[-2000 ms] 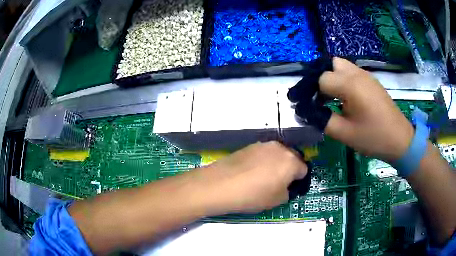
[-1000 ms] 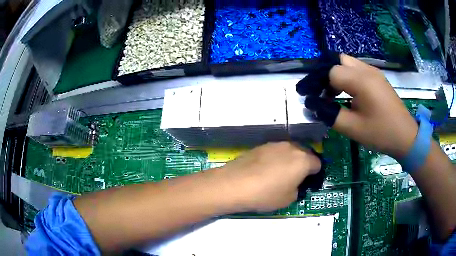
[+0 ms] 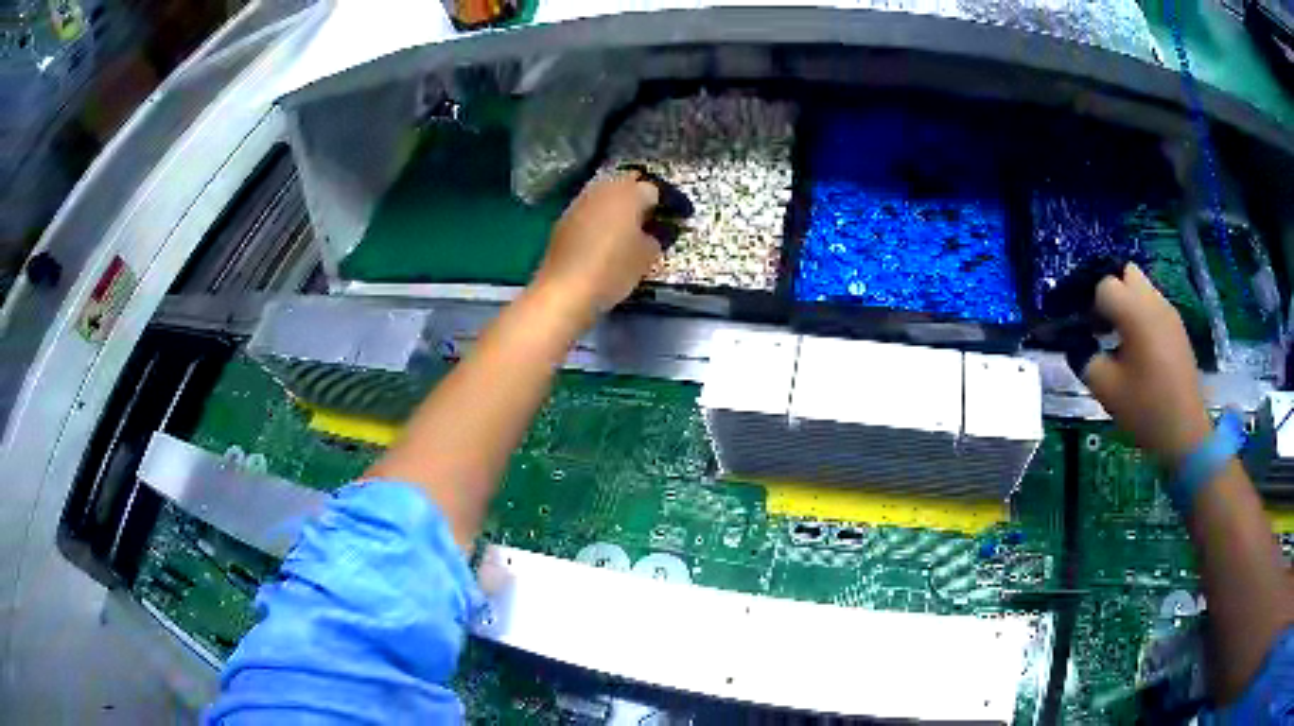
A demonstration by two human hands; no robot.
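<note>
My left hand (image 3: 620,234), with black finger cots, is at the left part of the bin of off-white components (image 3: 731,213); its fingertips are among or just over them, and whether it grips one cannot be told. My right hand (image 3: 1128,341) is at the front edge of the bin of dark blue-purple components (image 3: 1081,234); its covered fingertips are bent together, and what they hold is hidden. The green circuit board (image 3: 582,475) lies below, with a finned heatsink (image 3: 887,404) and a long heatsink (image 3: 752,638). Small blue parts (image 3: 998,546) show right of the yellow strip.
The bin of bright blue components (image 3: 908,241) stands between the other two. A crumpled clear bag (image 3: 556,142) lies left of the off-white bin. Another finned heatsink (image 3: 348,348) is at the left. A coiled blue cord (image 3: 1206,156) hangs at the right. The white machine frame (image 3: 85,525) curves round the left.
My left hand has left the board and reached up to the off-white bin. My right hand has moved from above the finned heatsink to the dark blue-purple bin. The view has shifted left.
</note>
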